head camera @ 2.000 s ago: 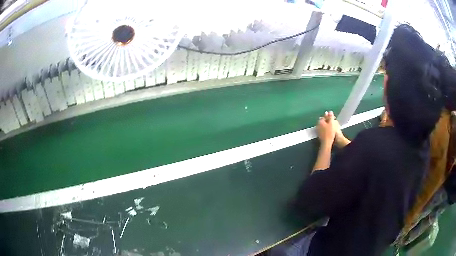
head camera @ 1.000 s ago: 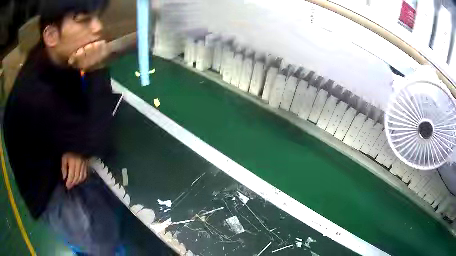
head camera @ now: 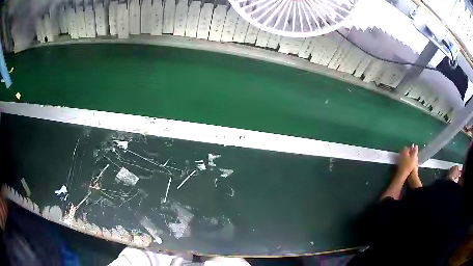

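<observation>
Neither of my hands is in view. In front of me lies the dark worktop [head camera: 290, 208], scuffed and marked with scratches. Whitish tape scraps [head camera: 127, 176] and thin strips are stuck on its left half. A torn pale edging [head camera: 103, 231] runs along its near left edge. The long white rail [head camera: 207, 133] separates the worktop from the bright green conveyor belt [head camera: 207, 85]. Pale shapes [head camera: 148, 257] are cut off by the bottom edge; I cannot tell what they are.
A white fan guard [head camera: 295, 15] hangs over packed white slats [head camera: 171, 20] behind the belt. At the right, a person in black [head camera: 420, 218] rests clasped hands on the rail by a slanting post [head camera: 448, 134]. Another person is partly visible at the lower left.
My view has swung from the right to the left, then back to the middle, tilting down. The fan guard now sits at the top, and the left person is mostly out of the picture.
</observation>
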